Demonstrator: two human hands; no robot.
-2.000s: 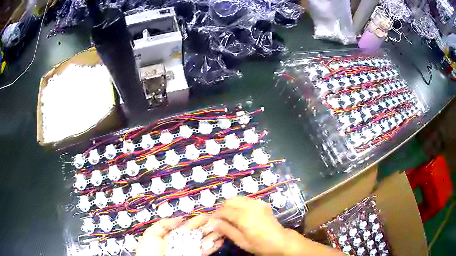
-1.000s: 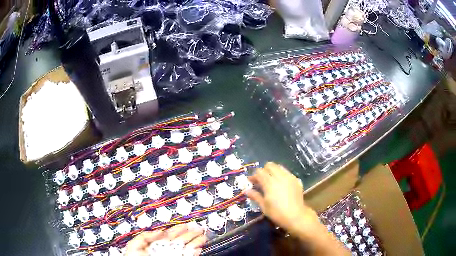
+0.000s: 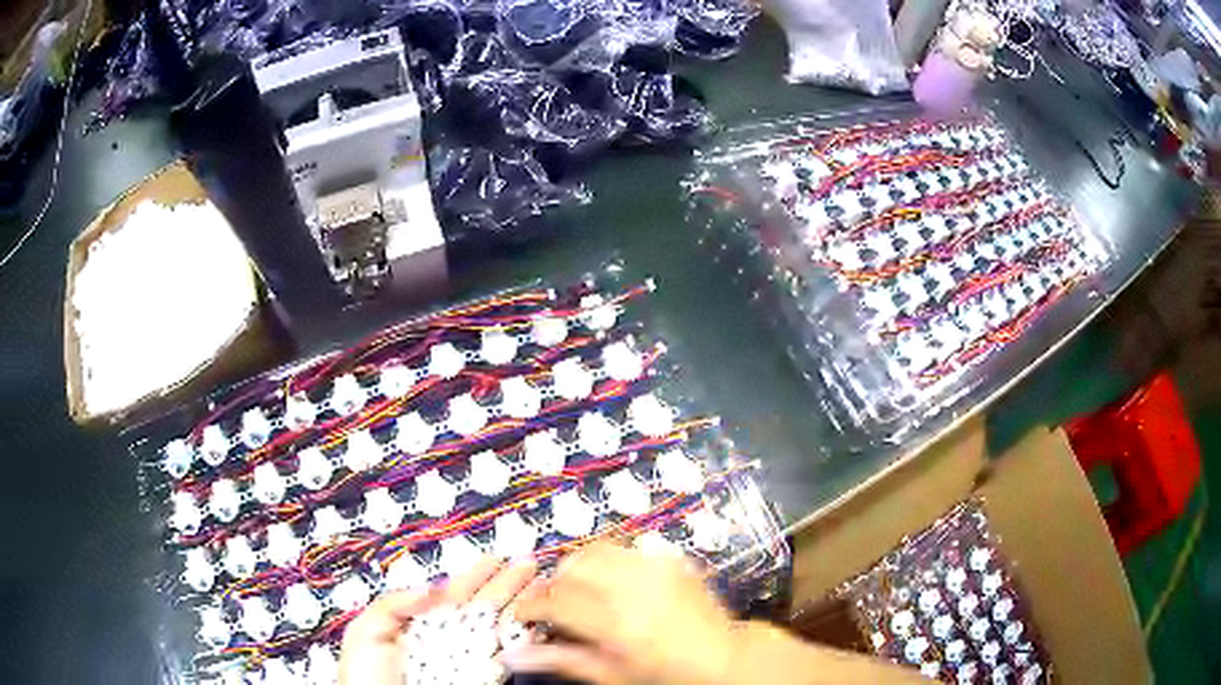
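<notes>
A clear blister tray (image 3: 770, 529) lies in front of me with rows of white roundish modules (image 3: 415, 428) and red, yellow and dark wires between them. My left hand (image 3: 368, 642) is palm up at the bottom edge, partly cut off, cupping several small white caps (image 3: 453, 645). My right hand (image 3: 623, 602) is over the tray's lower edge beside the left palm, its fingertips at the caps. It is blurred, and I cannot tell if a cap is between its fingers.
A box of white caps (image 3: 161, 301) stands left of a black post (image 3: 261, 201) and a bench device (image 3: 362, 161). Bagged parts (image 3: 536, 107) lie behind. Filled trays (image 3: 957, 254) are at right, with a carton (image 3: 1058, 562) and red stool (image 3: 1152, 455) below the edge.
My right hand has moved from the tray's right side back to the left palm, after being there two seconds ago. The whole view has shifted slightly with my head.
</notes>
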